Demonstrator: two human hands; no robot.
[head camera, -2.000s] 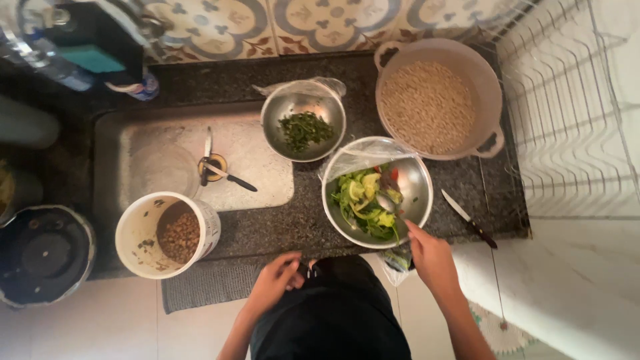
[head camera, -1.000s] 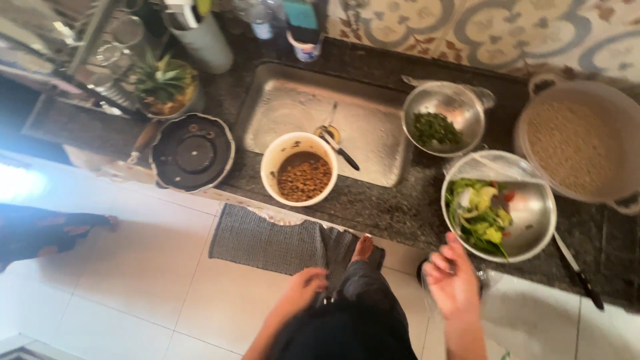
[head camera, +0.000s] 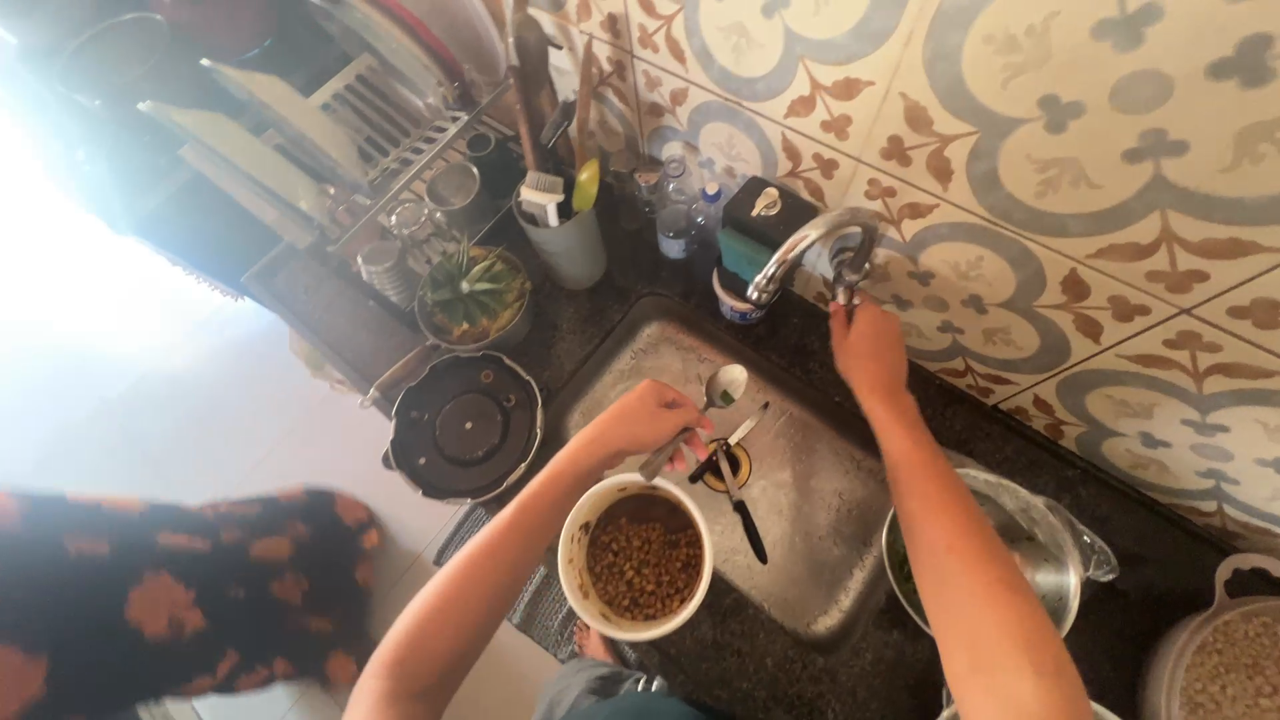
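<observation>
My left hand (head camera: 655, 425) holds a metal spoon (head camera: 725, 386) by its handle over the left part of the steel sink (head camera: 800, 520); a green bit lies in the spoon's bowl. With my right hand (head camera: 868, 345) I grip the handle of the chrome faucet (head camera: 820, 240) at the wall. No water is seen running. Knives (head camera: 741, 505) lie across the sink drain. A white bucket of brown beans (head camera: 645, 565) stands at the sink's near edge, below my left hand. Under my right forearm is a steel bowl (head camera: 1040, 570) in part hidden, with plastic film on it.
Left of the sink are a black pan lid (head camera: 465, 425), a potted succulent (head camera: 472, 290), a utensil holder (head camera: 562, 245) and a dish rack (head camera: 410, 170). Plastic bottles (head camera: 675, 220) stand by the wall. A large pot (head camera: 1230, 650) is at the lower right. A person in patterned clothing (head camera: 180, 590) is at left.
My right hand has moved from beside the salad bowl to the faucet handle. My left hand has moved from near my body to above the sink, now with a spoon. The view has swung left.
</observation>
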